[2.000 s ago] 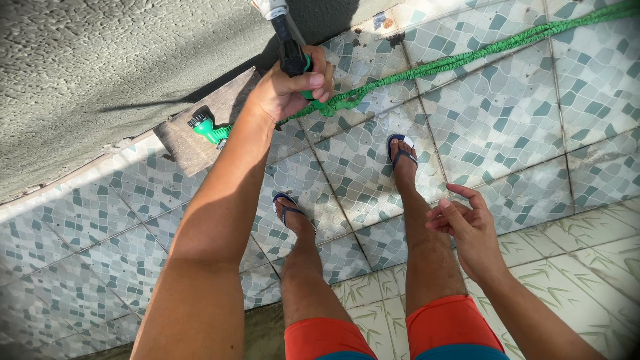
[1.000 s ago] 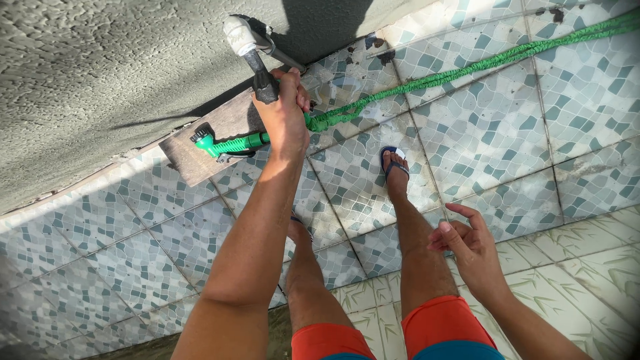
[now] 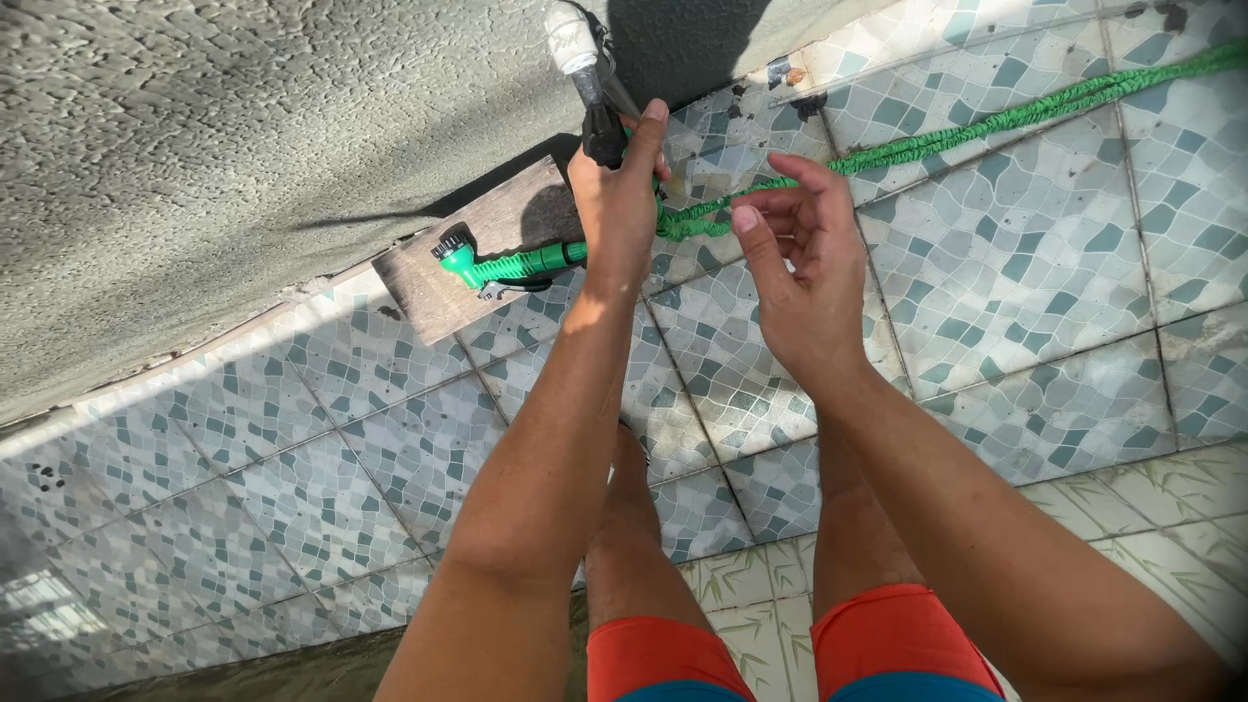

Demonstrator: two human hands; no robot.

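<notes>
My left hand (image 3: pixel 624 195) is closed around the lower end of a black tap fitting (image 3: pixel 603 132), below a white pipe elbow (image 3: pixel 570 39). Its fingers hide the joint where the green fabric-covered hose (image 3: pixel 912 146) meets the fitting. The hose runs doubled from there to the upper right. My right hand (image 3: pixel 809 253) hangs over the hose just right of the left one, fingers curled apart, holding nothing. A green spray nozzle (image 3: pixel 512 263) with a grey lever lies on a wooden board (image 3: pixel 439 302), left of my left wrist.
A rough grey plaster wall (image 3: pixel 244 127) rises along the upper left. Mosaic-patterned floor tiles (image 3: pixel 994 253) spread beneath my arms, with leaf-patterned tiles (image 3: pixel 1160 487) at the lower right. Dark debris (image 3: pixel 809 105) lies near the wall's foot.
My right hand has moved up and left from above my leg to beside my left hand and the hose. My left hand stays at the tap fitting.
</notes>
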